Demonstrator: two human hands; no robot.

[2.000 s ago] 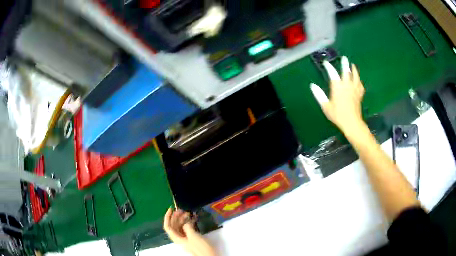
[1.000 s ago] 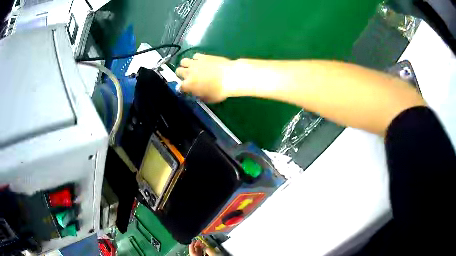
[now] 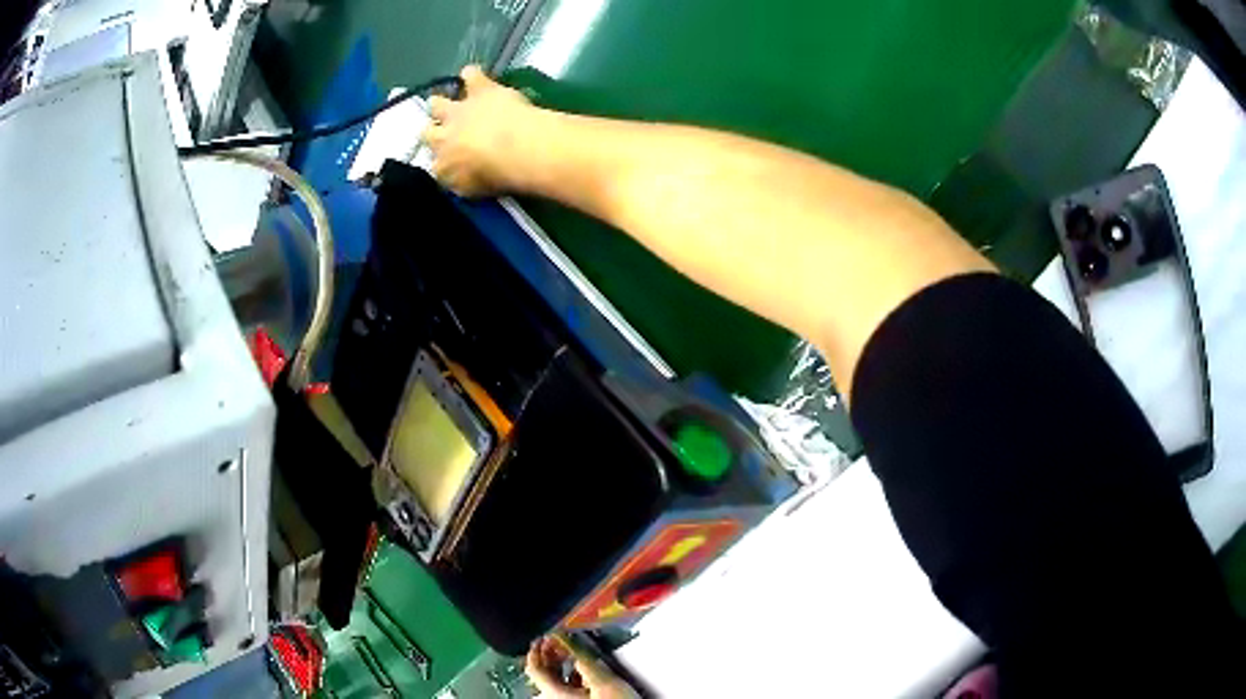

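Note:
A phone case [image 3: 435, 458] with a dark border and pale back lies in the fixture on the black sliding tray [image 3: 574, 505]. My right hand [image 3: 472, 137] is at the tray's far back corner, by a black cable [image 3: 321, 131]; its fingers are curled, and what they touch is hidden. My left hand [image 3: 571, 669] is small and cut off by the bottom edge, just below the tray's front corner; its grip is unclear. The red start button [image 3: 649, 589] and a green button [image 3: 702, 448] are on the tray's front end.
The pale grey control box [image 3: 109, 410] fills the left side. Another phone case [image 3: 1148, 341] lies on white paper at the right. Case frames [image 3: 396, 638] lie on the green bench at the bottom left. Crumpled clear tape [image 3: 806, 410] is by the tray's right corner.
Since one second ago my right hand has moved slightly up and left, farther back along the tray's side. Earlier it was over the green bench. The view has swung round, and the right-hand phone case shows more fully.

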